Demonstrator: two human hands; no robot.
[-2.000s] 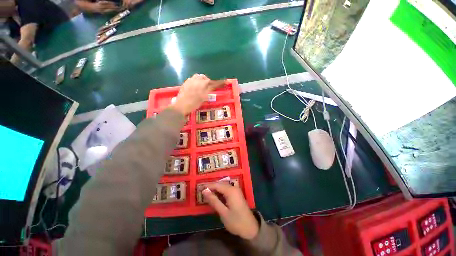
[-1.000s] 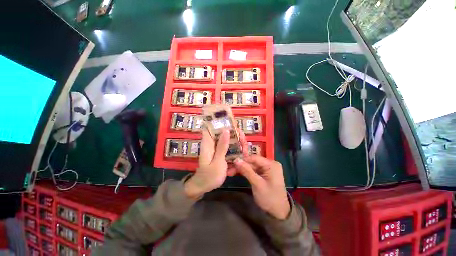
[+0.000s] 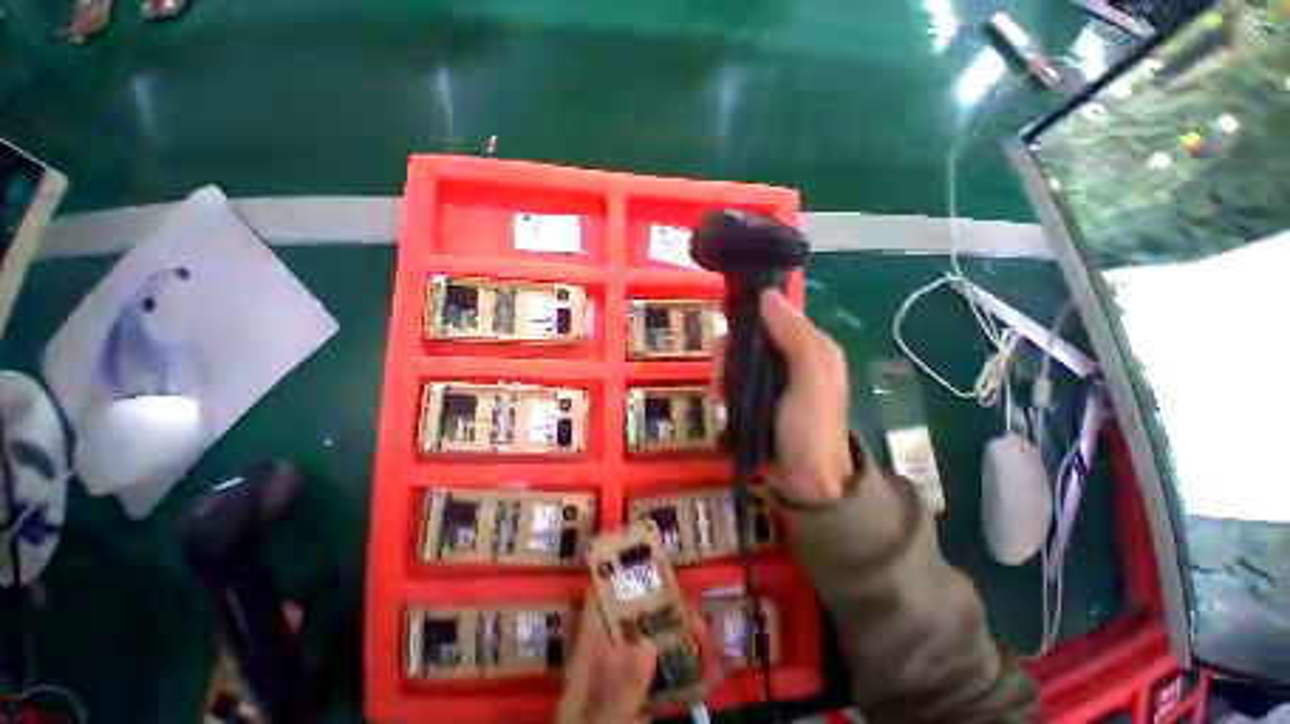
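The red phone tray (image 3: 616, 382) lies in front of me with gold-tan phones, backs up, in its pockets. The two farthest pockets hold small white labels (image 3: 548, 232). My left hand (image 3: 606, 676) is closed around a phone (image 3: 644, 601), back up, above the near part of the tray; a white cable plug shows at its lower end. My right hand (image 3: 809, 403) grips the black barcode scanner (image 3: 754, 318) over the tray's right column, its rounded head over the far right pocket.
A second scanner (image 3: 241, 545) stands left of the tray, beside a white sheet with a pale mouse (image 3: 137, 443). At right are a white labelled block (image 3: 915, 464), a white mouse (image 3: 1016, 498), cables and the right monitor (image 3: 1174, 283). Phones lie across the bench.
My right hand has left the phone, taken hold of the right scanner and raised it over the tray. My left hand still holds the phone, now lower and nearer me.
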